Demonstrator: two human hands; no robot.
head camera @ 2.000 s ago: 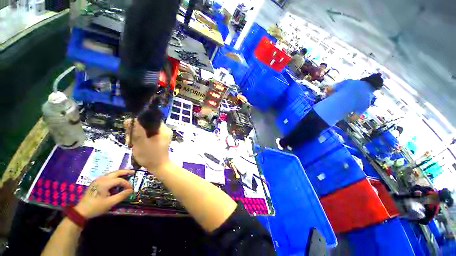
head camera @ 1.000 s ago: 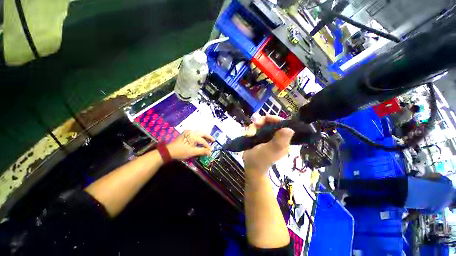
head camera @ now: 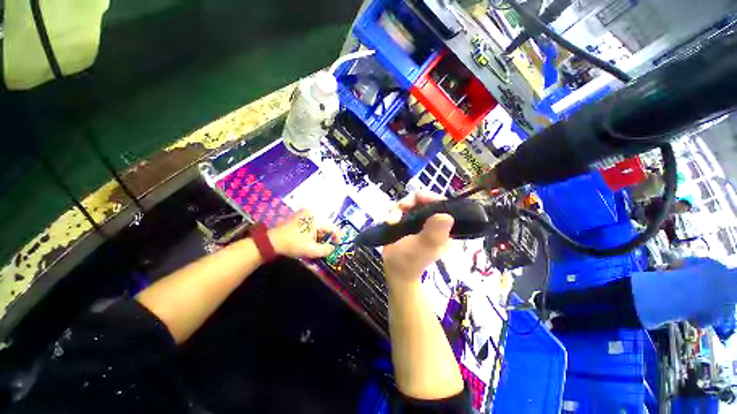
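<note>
My right hand (head camera: 418, 242) is closed around a black handheld tool (head camera: 440, 220) with a cable at its back end; the tip points down-left toward the unit's green end. My left hand (head camera: 301, 235) rests by the green circuit board (head camera: 337, 252), fingertips at its edge; whether it pinches a part cannot be told. The open electronic unit (head camera: 366, 279) lies at the front edge of the bench, with long dark rows running away from the board, partly hidden by my right hand and wrist.
A large black tool (head camera: 582, 145) hangs across the upper right. A translucent squeeze bottle (head camera: 311, 113) stands behind my left hand. Blue bins and a red bin (head camera: 455, 101) are at the back. Blue crates (head camera: 529, 364) stand at right, near a person in blue (head camera: 679, 295). A patterned sheet (head camera: 257, 194) covers the bench.
Since one second ago my right hand and the tool have shifted slightly left; my left hand stays by the board. Two seconds ago the view was turned differently, with the large black tool at upper left.
</note>
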